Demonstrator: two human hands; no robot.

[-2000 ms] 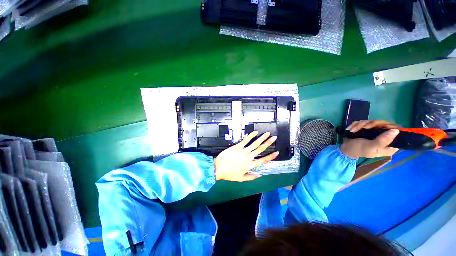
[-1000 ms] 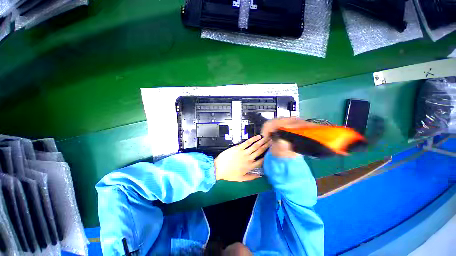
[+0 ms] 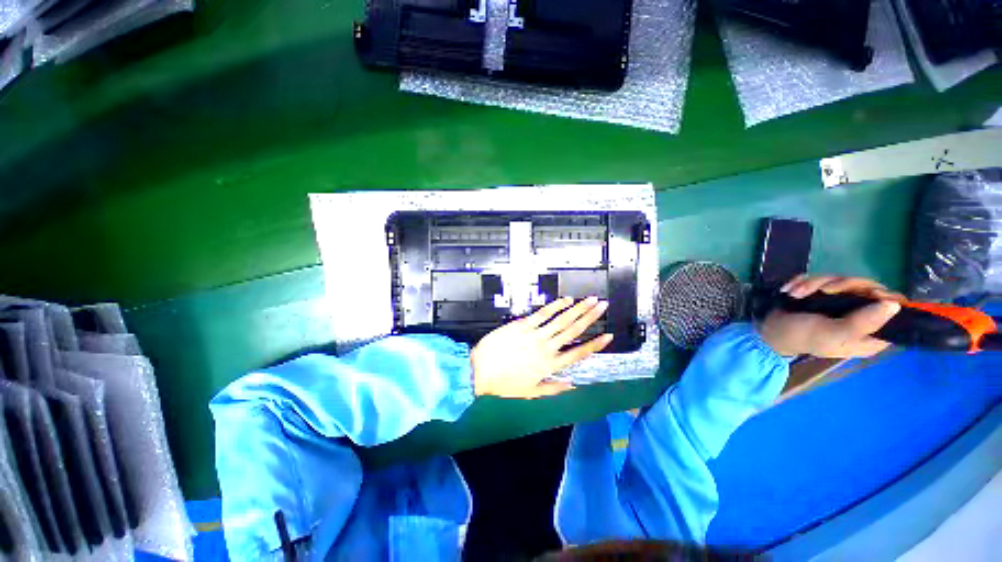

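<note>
A black paper tray unit [image 3: 461, 288] with a pale strip down its middle lies flat on a whitish foam sheet [image 3: 357, 258]. My left hand [image 3: 527, 351] lies spread, palm down, on the tray's lower right part and its front edge, gripping nothing. My right hand [image 3: 830, 318] is closed around the orange and black electric screwdriver [image 3: 928, 325], right of the screw dish. The screwdriver's front end points left toward the round grey screw dish [image 3: 699, 304]; its thin tip is too small to make out.
A smartphone [image 3: 786, 250] lies right of the dish. A dark shiny plastic bag [image 3: 954, 236] and a pale strip [image 3: 912, 157] are at the right. More trays [image 3: 560, 44] on bubble sheets lie on the green belt at the top. Wrapped panels [image 3: 66, 428] stand at far left.
My right hand and the screwdriver moved from above the tray back to the right of the dish. The trays on the belt shifted left. My left hand stayed in place.
</note>
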